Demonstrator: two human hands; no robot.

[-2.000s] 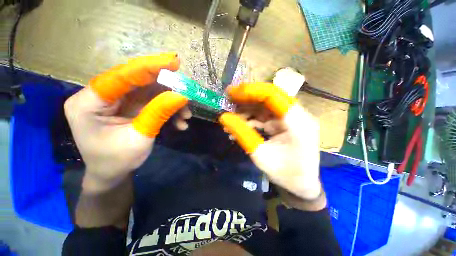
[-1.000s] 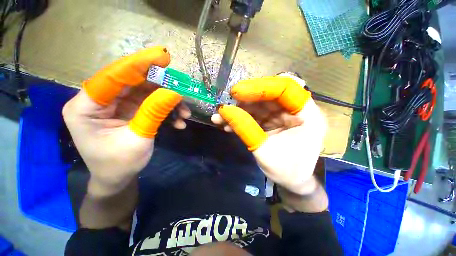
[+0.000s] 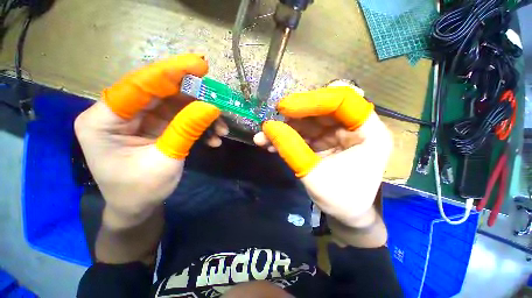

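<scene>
A thin green circuit board (image 3: 230,105) slants down to the right above the bench's front edge. Its silver USB-A plug (image 3: 191,85) is at the left end. My left hand (image 3: 137,134) holds that end between thumb and index finger in orange cots. My right hand (image 3: 338,145), also in orange cots, pinches the small silver connector (image 3: 264,112) at the board's right end. The soldering iron (image 3: 273,64) points down with its tip at or just above that end; contact cannot be told. A thin bent metal feed tube (image 3: 237,55) ends just left of the tip.
Silver solder specks lie on the tan board (image 3: 105,49) under the tip. A cream pad (image 3: 344,86) is partly behind my right hand. At right are a green mat (image 3: 399,29), black coiled cables (image 3: 475,35) and red-handled cutters (image 3: 497,183). Blue bins (image 3: 55,186) stand below.
Since one second ago, the whole view has shifted slightly. The right fingertips sit a little further from the iron tip. Both hands keep their grip on the board.
</scene>
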